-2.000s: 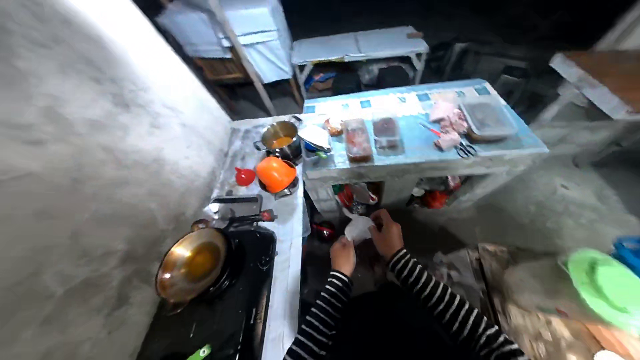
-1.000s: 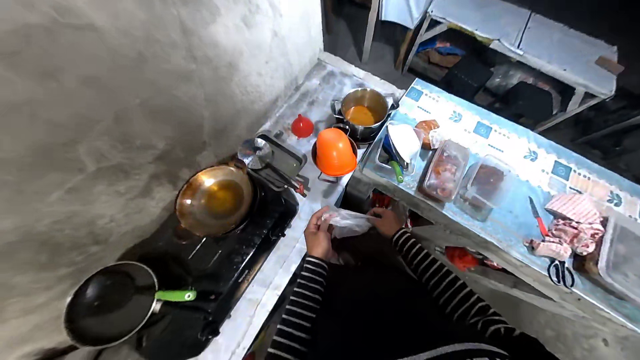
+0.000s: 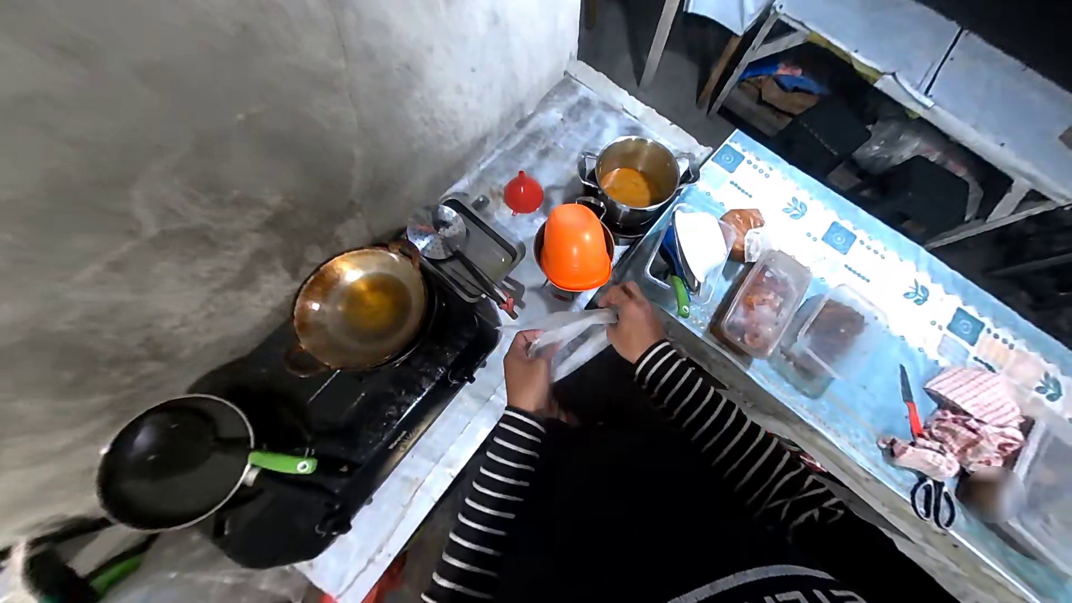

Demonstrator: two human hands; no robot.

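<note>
A thin clear plastic bag [image 3: 574, 333] is stretched between my two hands, over the front edge of the counter. My left hand [image 3: 528, 373] grips its near left side, and my right hand [image 3: 632, 320] pinches its right side. Just beyond the bag, an orange plastic container [image 3: 576, 249] stands in a dark pot on the counter. Behind that is a steel pot [image 3: 638, 180] with orange-brown liquid in it. To the left, a wok [image 3: 362, 308] with yellow oil rests on the black gas stove [image 3: 419, 387], and a black frying pan [image 3: 177, 462] with a green handle lies nearer.
A red funnel [image 3: 523, 194] and a metal tray [image 3: 486, 243] with a skimmer are by the wall. The patterned tablecloth [image 3: 879, 276] at the right bears plastic food boxes [image 3: 766, 303], raw meat [image 3: 976, 435], a red-handled knife [image 3: 911, 404] and scissors [image 3: 932, 502].
The view has swung toward the stove. Both hands have risen toward the counter with the bag, which is now pulled out between them.
</note>
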